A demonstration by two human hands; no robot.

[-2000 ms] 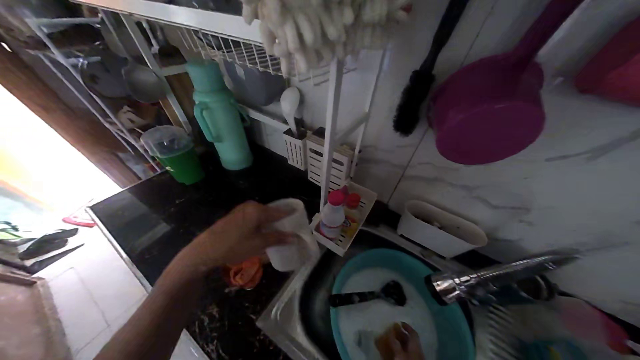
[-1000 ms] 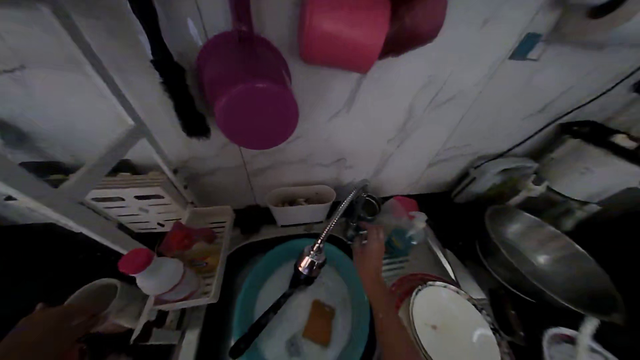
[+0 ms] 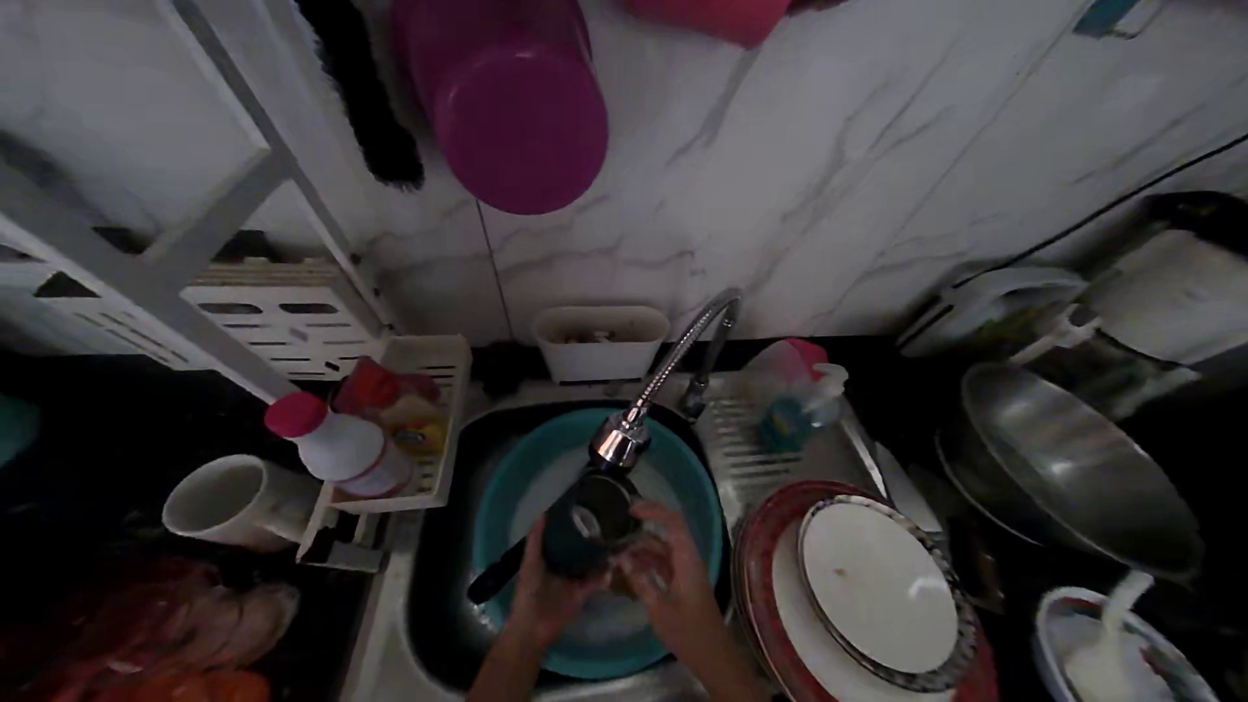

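Observation:
Over a teal plastic basin [image 3: 712, 546] of soapy water in the sink, my left hand [image 3: 551, 585] holds a dark cup [image 3: 575, 536], its open end tilted up under the faucet head [image 3: 618, 441]. My right hand [image 3: 668, 575] is at the cup's right side, the fingers touching it and wet; what else lies under them is unclear. A black-handled utensil [image 3: 499, 575] leans across the basin's left side behind the cup. A white mug [image 3: 229, 502] stands on the dark counter to the left, apart from both hands.
Left of the sink, a white plastic basket [image 3: 453, 419] holds a red-capped bottle [image 3: 351, 448]. Stacked plates [image 3: 877, 585] and a soap pump bottle [image 3: 795, 419] are at the right, with a metal wok [image 3: 1082, 468] beyond. A purple dipper [image 3: 526, 127] hangs above.
My left hand has let go of the white mug on the left counter and now holds the dark cup over the basin. My right hand has moved from the faucet's base to the cup.

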